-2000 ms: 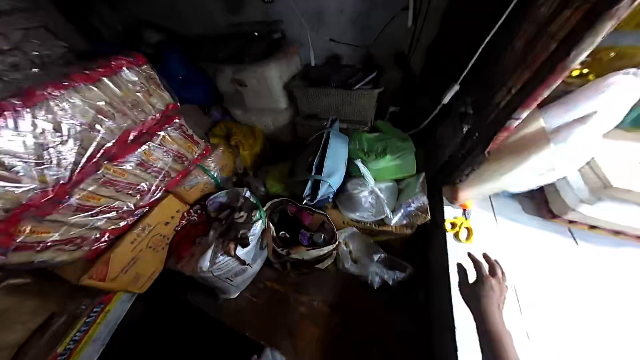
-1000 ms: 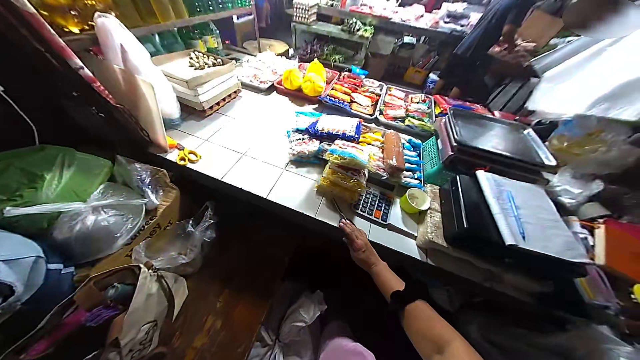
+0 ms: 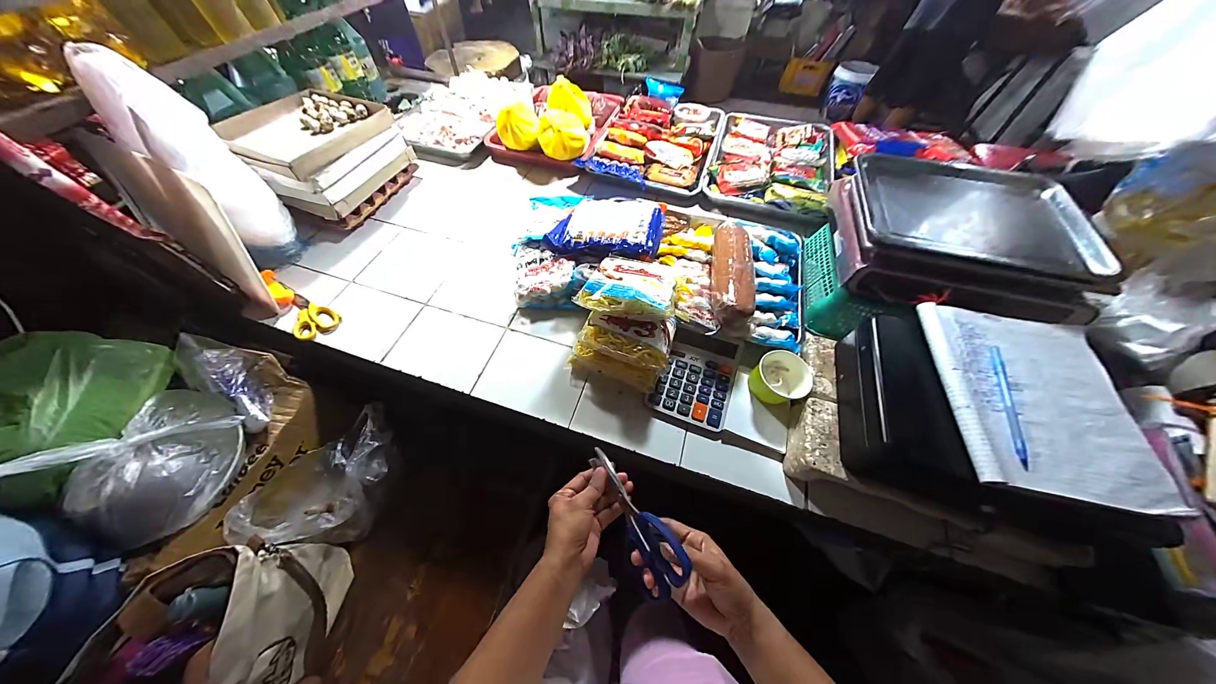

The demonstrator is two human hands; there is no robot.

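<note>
A pair of scissors with blue handles [image 3: 655, 549] is held before my body, just below the counter's front edge. Its handles are in my right hand [image 3: 708, 579], and the blades point up and left. My left hand [image 3: 581, 513] has its fingertips closed around the blade tips; whether it also pinches something small cannot be told. Beyond the hands on the white tiled counter [image 3: 541, 375] lie a calculator [image 3: 695, 388], stacked packs of yellow noodles [image 3: 622, 347] and a small green cup [image 3: 781, 377]. Yellow-handled scissors [image 3: 316, 321] lie at the counter's left.
Trays of packaged food [image 3: 655, 142] stand at the back. On the right are stacked metal trays [image 3: 983, 214], a green basket [image 3: 826, 275] and a notebook [image 3: 1045, 399] with a blue pen. Plastic bags [image 3: 157, 465] and a canvas bag [image 3: 285, 608] sit low left. A person [image 3: 926, 57] stands behind.
One second ago one hand reached to the counter edge beside the calculator, by a dark, thin object. Now both hands are together in front of my body with the blue-handled scissors.
</note>
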